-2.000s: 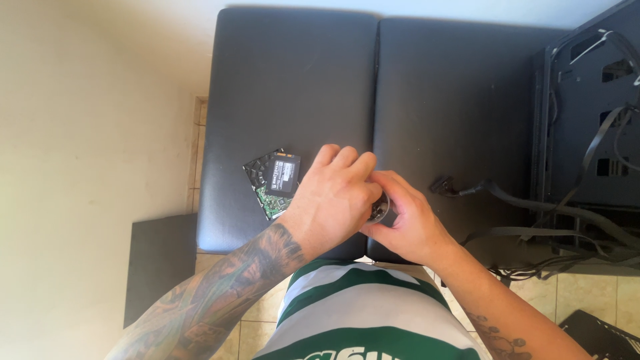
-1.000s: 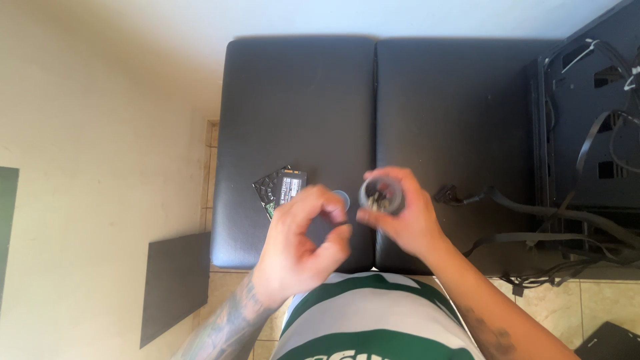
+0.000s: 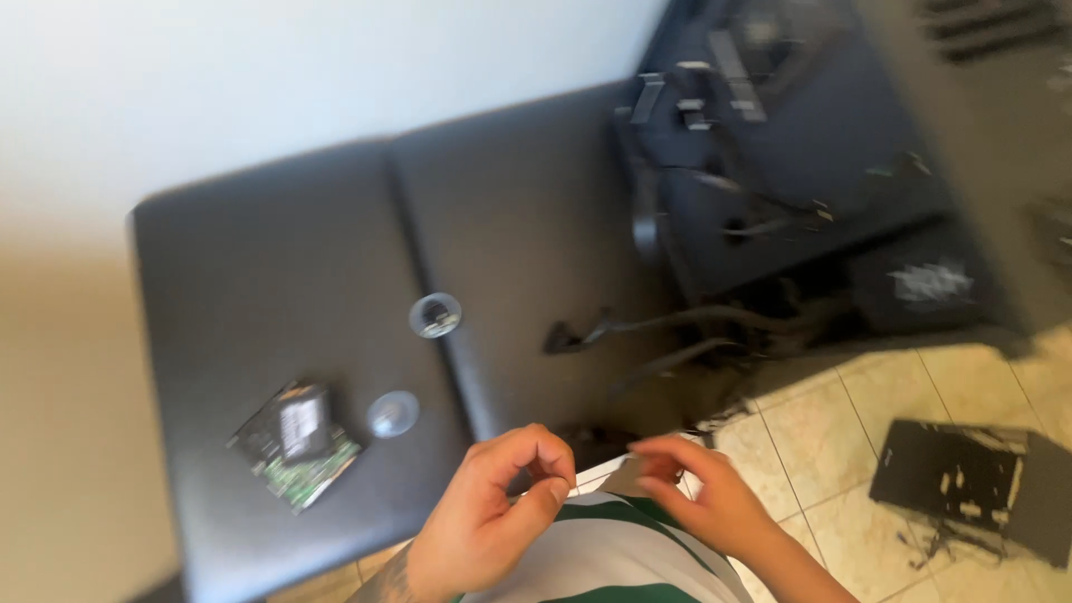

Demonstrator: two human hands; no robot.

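Observation:
My left hand [image 3: 502,502] is over the front edge of the black padded bench [image 3: 276,276], thumb and index fingertip together; whether something small is pinched there cannot be told. To its right my right hand [image 3: 699,494] has thumb and fingers apart and holds nothing visible. A small round container [image 3: 435,316] with small metal-looking pieces inside stands near the bench's seam. Nearer the front lies a round translucent lid [image 3: 393,414]. Left of the lid, a drive with a white label [image 3: 303,425] rests on a green circuit board [image 3: 322,469] with a black part.
An open computer case [image 3: 804,167] with loose cables stands on the bench's right. A cable connector [image 3: 563,337] lies on the padding. On the tiled floor [image 3: 804,452] at the lower right is a black metal box-like part [image 3: 950,473] with cables beside it. A wall rises behind.
My right hand has let go of the round container, which now stands on the bench. Both hands are now at the bench's front edge. The view has swung to the right.

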